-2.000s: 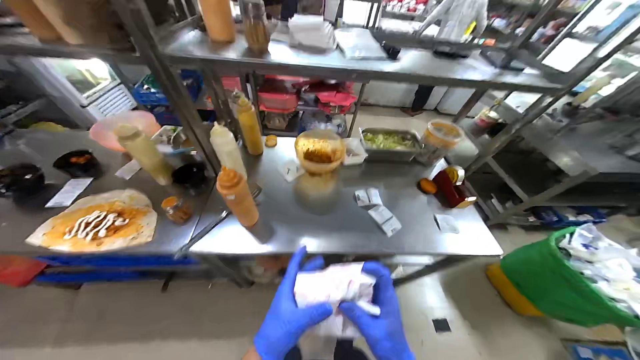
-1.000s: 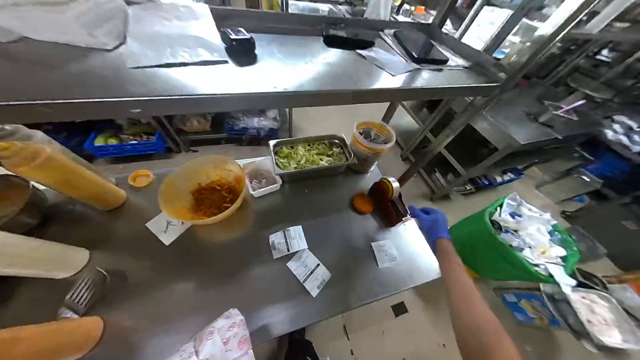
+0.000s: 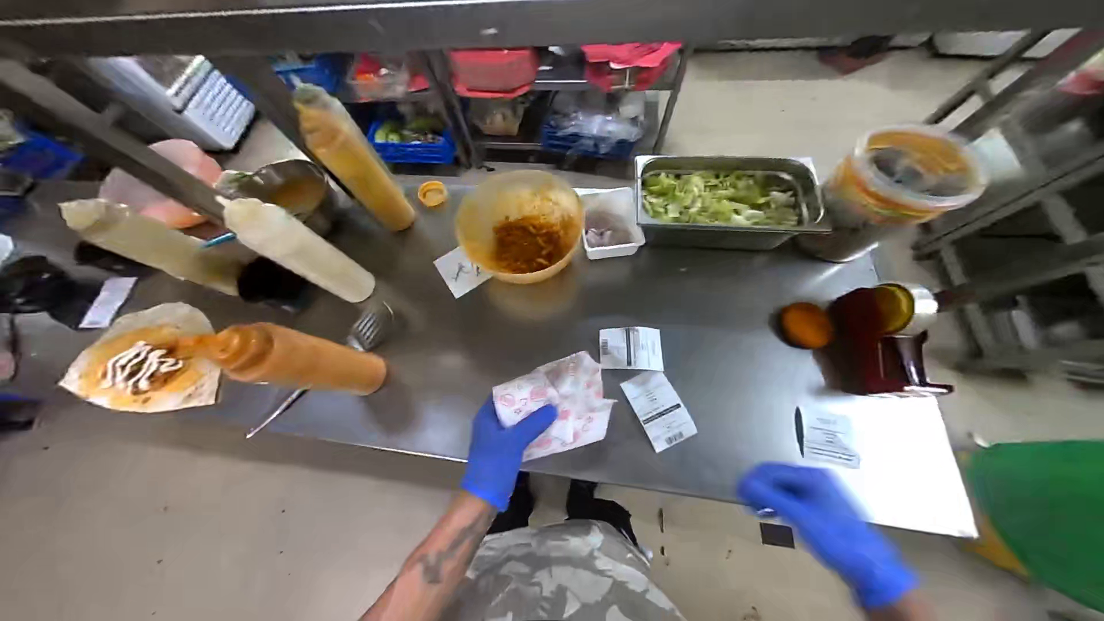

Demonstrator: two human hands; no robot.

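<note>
My left hand (image 3: 506, 448), in a blue glove, grips the near left side of a patterned paper-wrapped package (image 3: 565, 405) at the steel table's front edge. Just right of the package lie two printed slips (image 3: 631, 348). My right hand (image 3: 811, 517), gloved in blue and blurred, is over the front edge at the right, near another slip (image 3: 830, 436); whether it holds something small cannot be told. Close above that slip stands a dark red tape dispenser (image 3: 871, 332), with an orange round thing (image 3: 806, 325) beside it.
Along the back are a bowl of red-brown filling (image 3: 520, 226), a steel pan of shredded lettuce (image 3: 729, 198) and a plastic tub (image 3: 914, 177). Several sauce bottles (image 3: 302, 358), a spatula (image 3: 371, 326) and a sauced flatbread (image 3: 142, 358) occupy the left. A green bin (image 3: 1044, 509) stands at the right.
Two seconds ago both hands held the package; now only my left does. My right hand was beside the dispenser one second ago and is now lower, over the front edge. The view has swung.
</note>
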